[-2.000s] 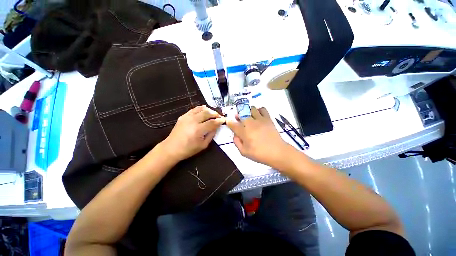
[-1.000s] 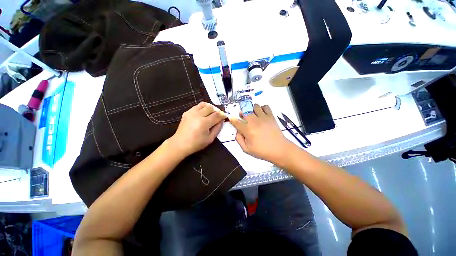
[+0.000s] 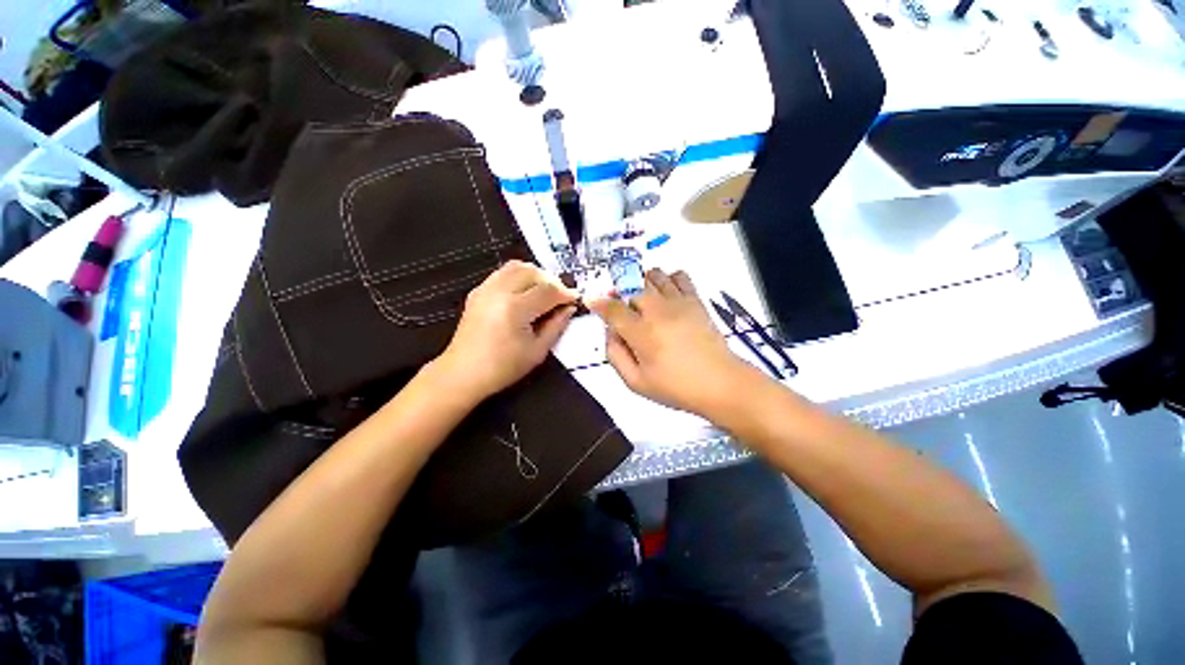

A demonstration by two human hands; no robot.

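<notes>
Dark brown trousers (image 3: 429, 247) with pale topstitching lie on the table, left of the needle area and over the front edge. A loose thread loop (image 3: 522, 450) lies on the cloth. My left hand (image 3: 504, 325) pinches the garment's small dark edge with thumb and finger, just in front of the presser foot (image 3: 581, 260). My right hand (image 3: 665, 340) has its fingertips at the same dark edge, beside the foot. The pinched part is mostly hidden by the fingers.
Black thread snips (image 3: 754, 335) lie right of my right hand. A black flap (image 3: 803, 266) hangs from the machine head. More brown garments (image 3: 234, 98) lie behind at left. A pink spool (image 3: 98, 255) is at far left. A blue crate (image 3: 150, 611) stands below left.
The view has shifted slightly. Both hands stay at nearly the same spot by the presser foot, with the trousers lying much as before.
</notes>
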